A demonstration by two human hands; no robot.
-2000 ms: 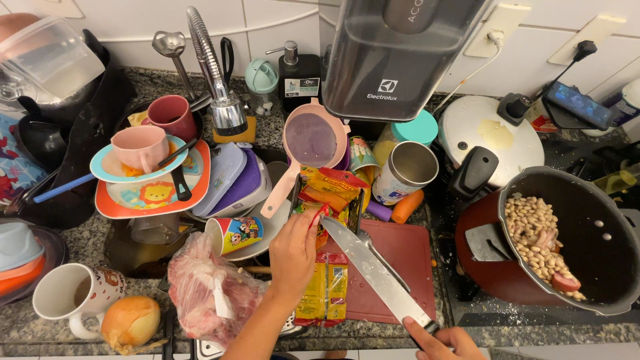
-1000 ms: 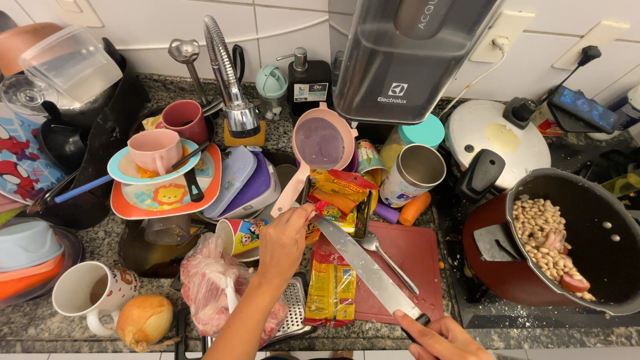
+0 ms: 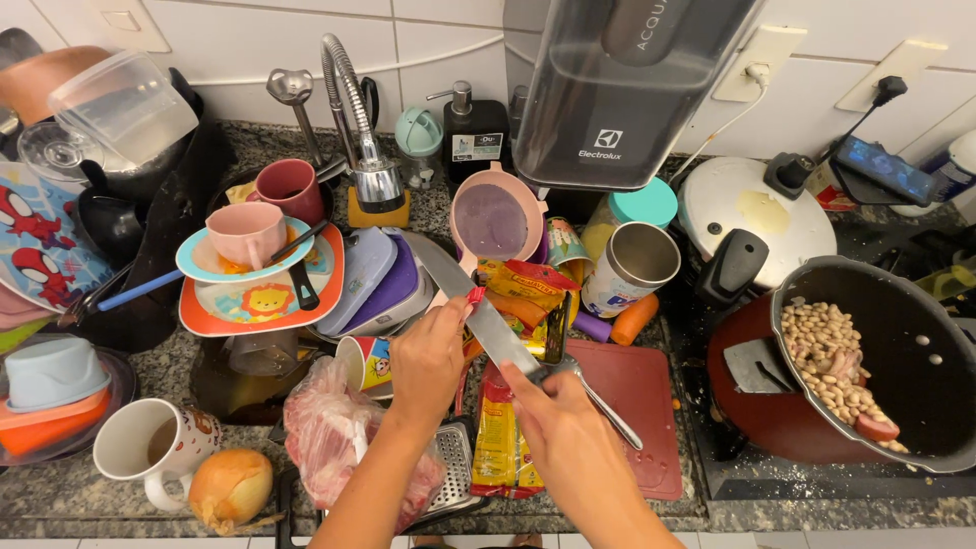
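My left hand [image 3: 431, 358] pinches a small red piece of plastic packaging [image 3: 476, 295] at the edge of a large kitchen knife's blade [image 3: 488, 328]. My right hand [image 3: 549, 404] grips the knife near its handle, with the blade pointing up and left. Below the knife lie a yellow and red food packet [image 3: 503, 450] and a red cutting board [image 3: 633, 427], with a metal fork or spoon [image 3: 610, 412] across the board. More yellow and red packets [image 3: 526, 286] rest behind the blade. A plastic bag of raw meat [image 3: 343, 435] sits beside my left forearm.
An open pressure cooker [image 3: 743, 381] with beans [image 3: 823, 351] stands on the stove at right, its lid [image 3: 755, 206] behind. A water purifier [image 3: 625, 91] overhangs the back. Stacked dishes [image 3: 259, 297], a mug [image 3: 145, 450], an onion [image 3: 231, 488] and a metal grater [image 3: 454, 465] crowd the left.
My right hand has moved up and left with the knife, away from the lower right. The blade now reaches beyond my left hand toward the back left.
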